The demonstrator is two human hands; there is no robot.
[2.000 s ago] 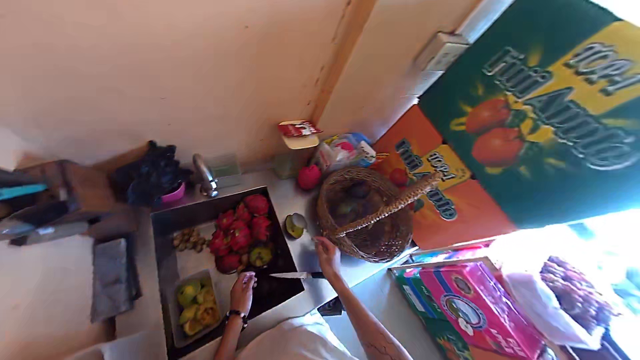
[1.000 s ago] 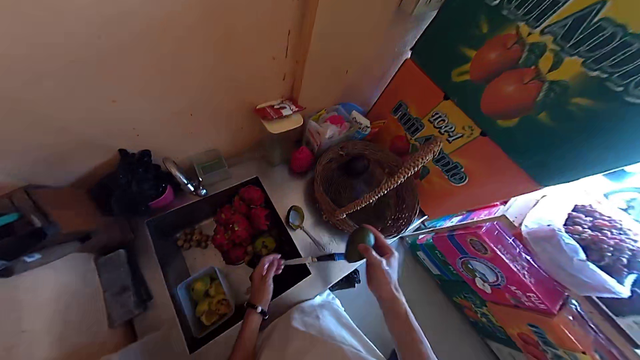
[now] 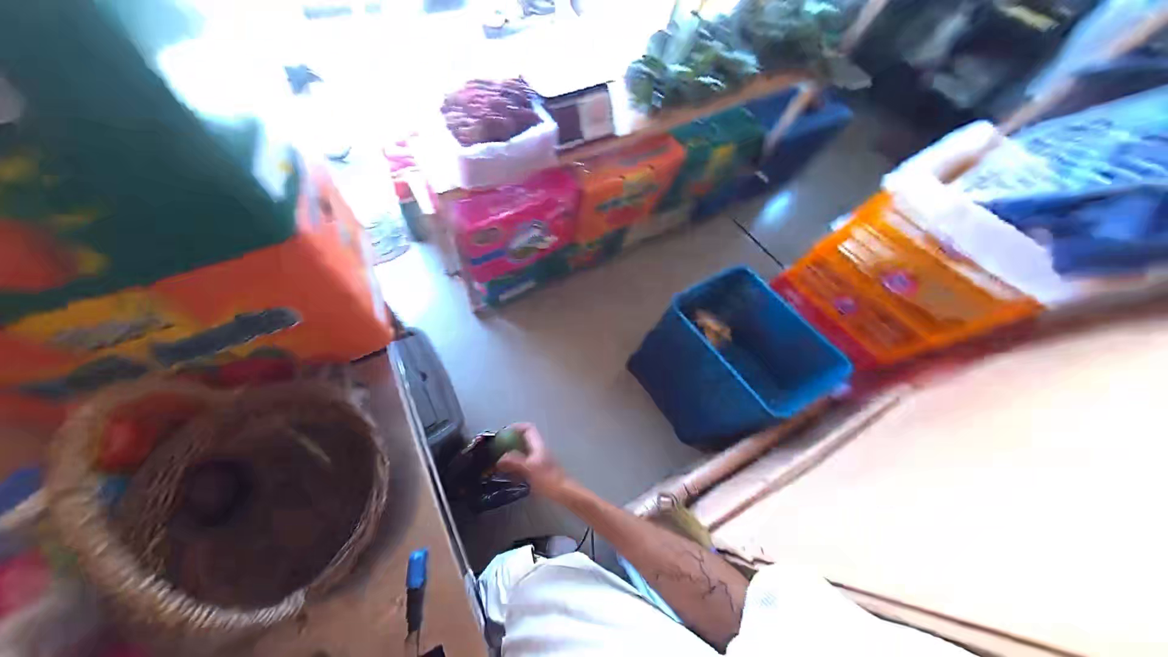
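My right hand [image 3: 534, 464] is closed around a dark green fruit [image 3: 508, 443], held low beyond the counter edge, over a black plastic bag [image 3: 497, 493]. The fruit looks like an avocado, but blur hides its detail. Left of the hand, on the counter, stands a wicker basket [image 3: 360, 511] with a dark round fruit [image 3: 217, 491] inside. A knife [image 3: 416, 584] with a blue and black handle lies on the counter between the basket and the edge; its blade is out of sight. My left hand is outside the view.
Fruit cartons [image 3: 274, 301] are stacked behind the basket. A grey bin [image 3: 427, 383] stands beside the counter. On the floor is a blue plastic tub [image 3: 776, 347], next to an orange crate [image 3: 903, 283]. Farther off, grapes in a white-lined box [image 3: 506, 151] sit on a pink carton [image 3: 517, 224].
The view has swung far to the right, away from the sink. My right hand has carried the green fruit off the counter and down beside it. My left hand has gone out of view.
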